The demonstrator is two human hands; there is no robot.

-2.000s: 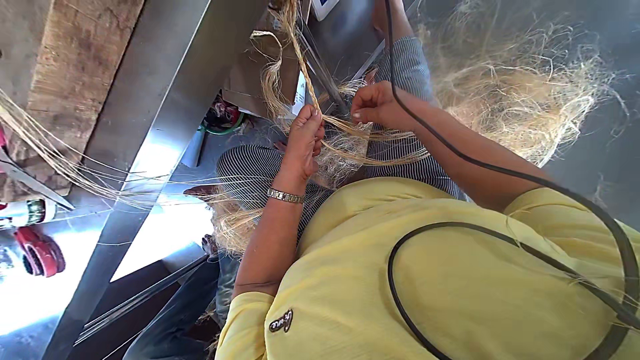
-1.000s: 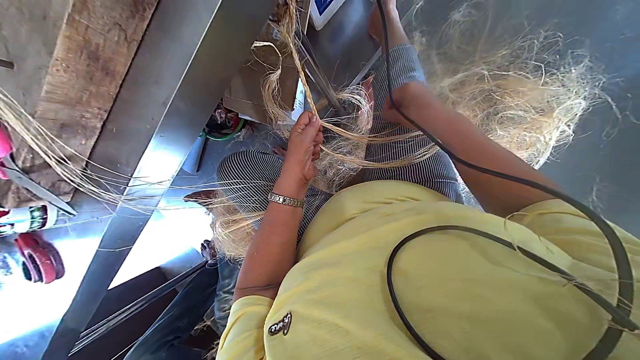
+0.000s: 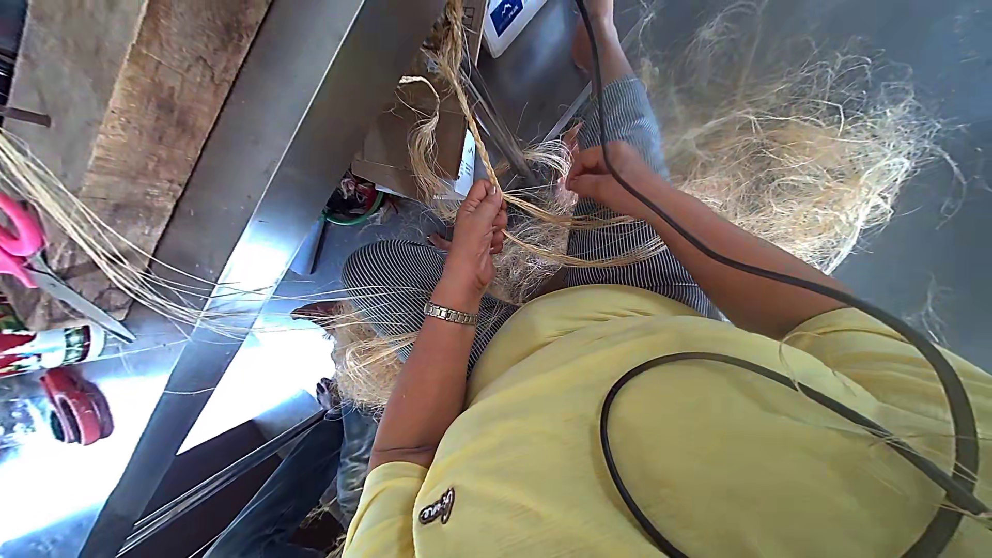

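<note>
My left hand (image 3: 479, 232), with a metal watch band at its wrist, is closed on a braided cord of pale plant fibre (image 3: 474, 128) that runs up to the top edge. Below the braid, two loose fibre strands (image 3: 573, 221) spread to the right from my left fingers over my lap. My right hand (image 3: 608, 177) is above these strands, near my raised leg, with its fingers bent; whether it pinches any fibre cannot be told. A short fibre tuft (image 3: 425, 151) hangs beside the braid.
A large heap of loose fibre (image 3: 806, 155) lies at right. At left are a metal beam (image 3: 256, 209), a wooden board (image 3: 159, 116), pink-handled scissors (image 3: 66, 291), long fibres and a red object (image 3: 76, 407). A black cable (image 3: 736, 267) crosses my right arm. Another person's jeans (image 3: 298, 488) show below.
My right hand went from near the strands out toward my raised leg, and is now back above the strands. My left hand has stayed on the braid.
</note>
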